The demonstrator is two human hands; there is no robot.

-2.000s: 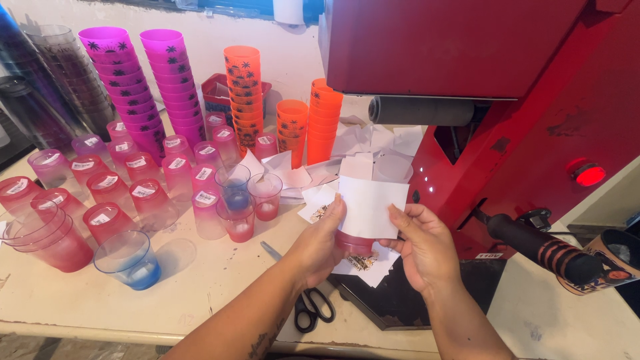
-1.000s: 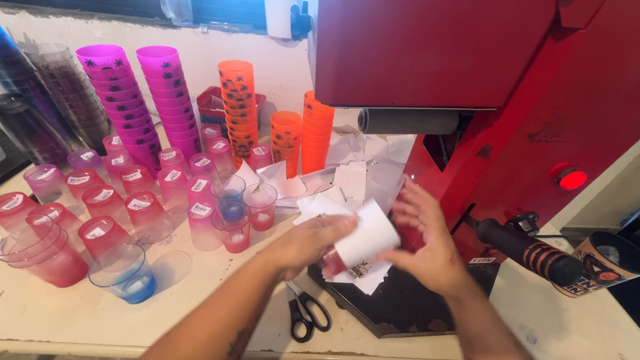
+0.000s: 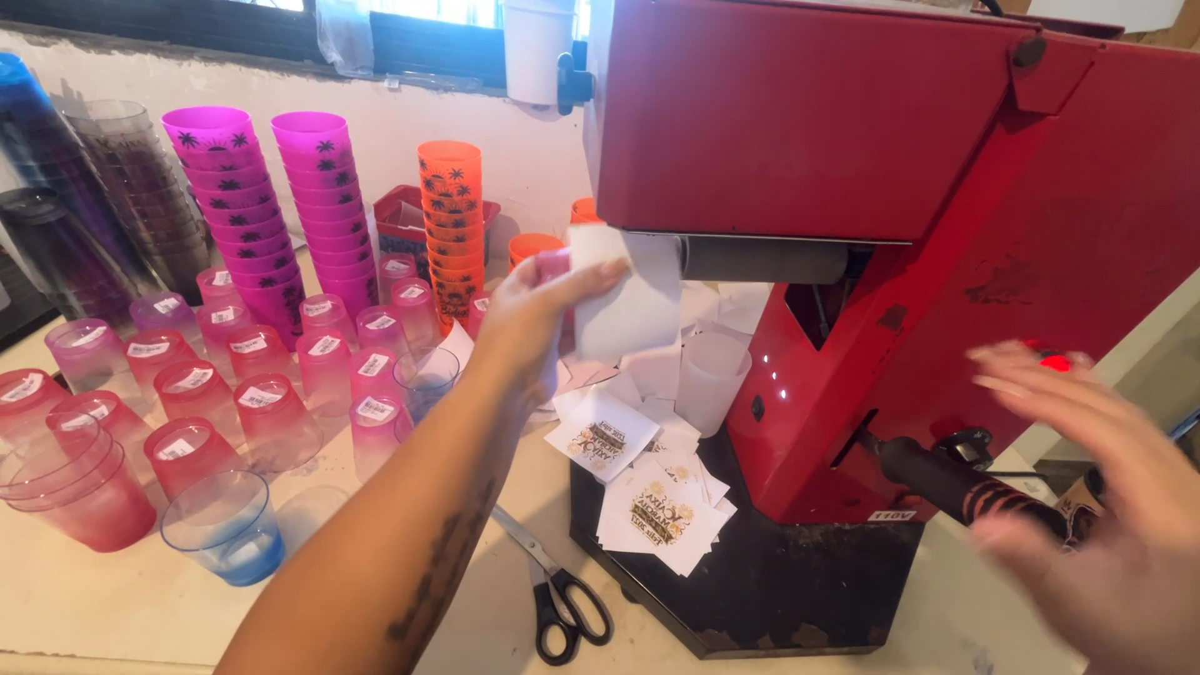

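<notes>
My left hand (image 3: 553, 309) holds a pink-tinted plastic cup, mostly hidden, with a white paper sheet (image 3: 626, 295) wrapped against it. The sheet is just left of the grey roller (image 3: 764, 260) under the red heat press (image 3: 797, 122). My right hand (image 3: 1078, 487), blurred, is empty with fingers apart, in front of the press's black lever handle (image 3: 966, 487). Printed transfer papers (image 3: 656, 511) lie on the black base. Beside them a frosted clear cup (image 3: 712, 380) stands by the press column.
Upturned pink and red cups (image 3: 267, 422) crowd the table at left, with a blue-bottomed cup (image 3: 225, 530) at their front. Magenta stacks (image 3: 234, 216) and an orange stack (image 3: 452, 225) stand behind. Black-handled scissors (image 3: 562, 600) lie near the base. A red basket (image 3: 398, 211) is at the wall.
My left hand has carried the cup and paper up and left to beside the roller. My right hand has let go of them and moved right, to near the lever.
</notes>
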